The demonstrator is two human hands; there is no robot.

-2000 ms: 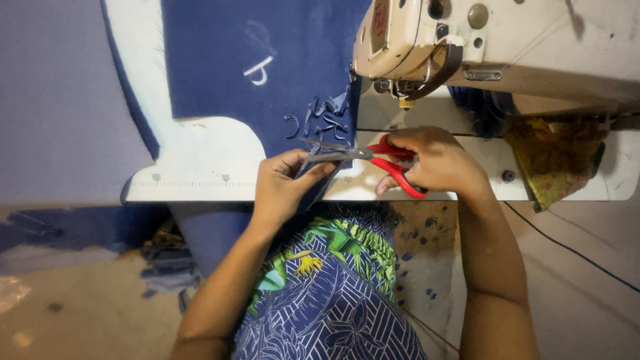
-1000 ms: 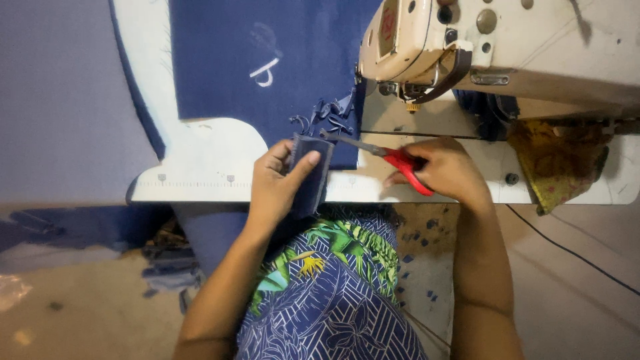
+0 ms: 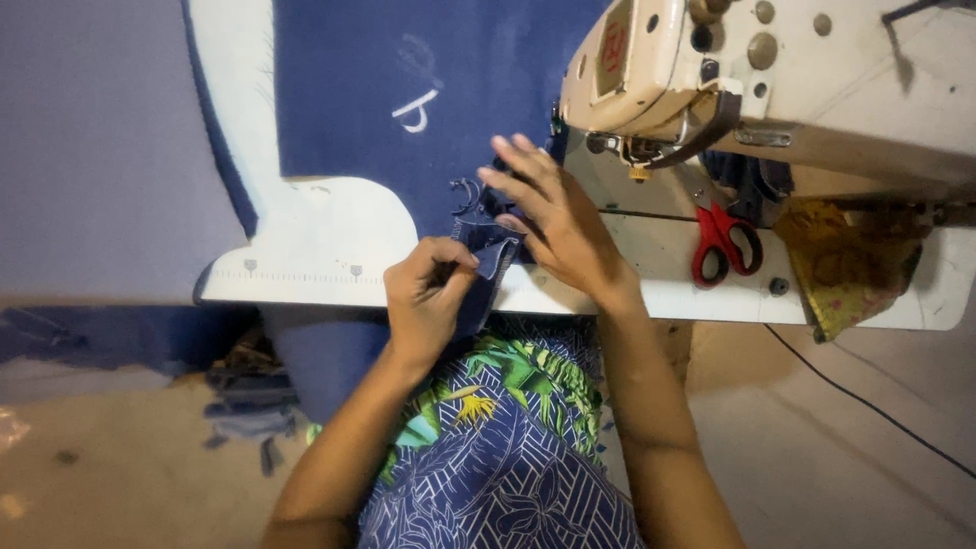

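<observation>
My left hand (image 3: 431, 293) pinches a small navy fabric piece (image 3: 492, 263) with stitched edges at the front edge of the sewing table. Just right of it, my right hand (image 3: 553, 217) has its fingers spread over the piece and the dark trimmings (image 3: 467, 197); whether a fingertip touches the cloth cannot be told. Red-handled scissors (image 3: 720, 244) lie on the table beneath the sewing machine (image 3: 747, 84), their blades pointing away and partly hidden. A large navy cloth (image 3: 366, 91) with a white chalk mark spreads under the trimmings.
A yellow patterned cloth (image 3: 854, 267) hangs over the table's front edge at the right. The white tabletop (image 3: 328, 221) has a printed scale along its edge. Fabric scraps (image 3: 252, 404) lie low at the left, and a black cable (image 3: 862, 400) runs at the lower right.
The red scissors, held in my right hand before, now lie on the table to the right. My right hand has moved left to beside the fabric piece, its fingers spread.
</observation>
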